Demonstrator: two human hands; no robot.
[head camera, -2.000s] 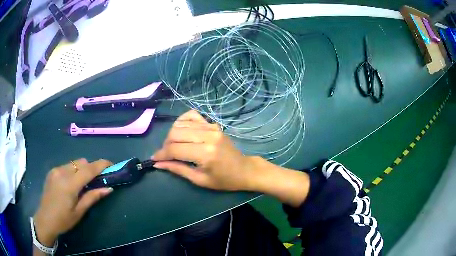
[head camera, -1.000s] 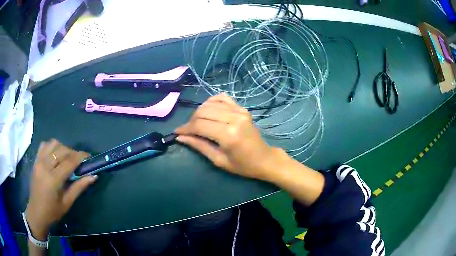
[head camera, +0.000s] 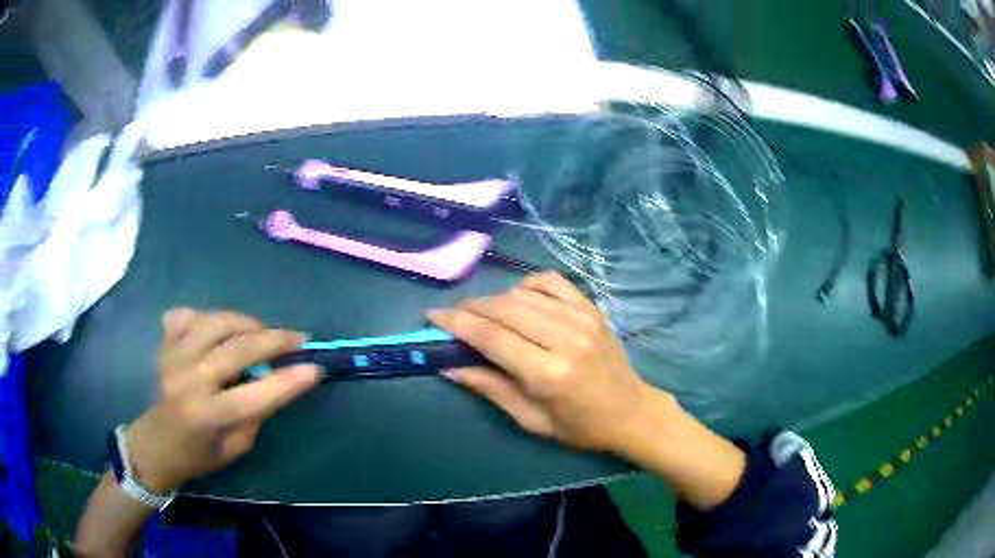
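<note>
A blue and black 3D printing pen (head camera: 384, 358) lies level between my hands, its black face with small light-blue marks towards me. My left hand (head camera: 224, 387) pinches its narrow end at the left. My right hand (head camera: 546, 360) holds its wide rear end between thumb and fingers, which hide the cable plug there. Two pink pens lie behind, an upper one (head camera: 409, 187) and a lower one (head camera: 376, 253), with tips to the left. A blurred coil of clear filament (head camera: 655, 218) lies right of them.
Black scissors (head camera: 892, 286) and a short black cable (head camera: 838, 253) lie at right. A crumpled white cloth or bag (head camera: 82, 245) sits at left by blue plastic (head camera: 31, 142). The white board (head camera: 382, 65) runs behind. A pink-and-dark item (head camera: 884, 65) shows at far upper right.
The view has shifted left, so bench items appear further right. The blue pen has turned level. My right hand has moved from the plug onto the pen's rear; my left hand now closes on its front end.
</note>
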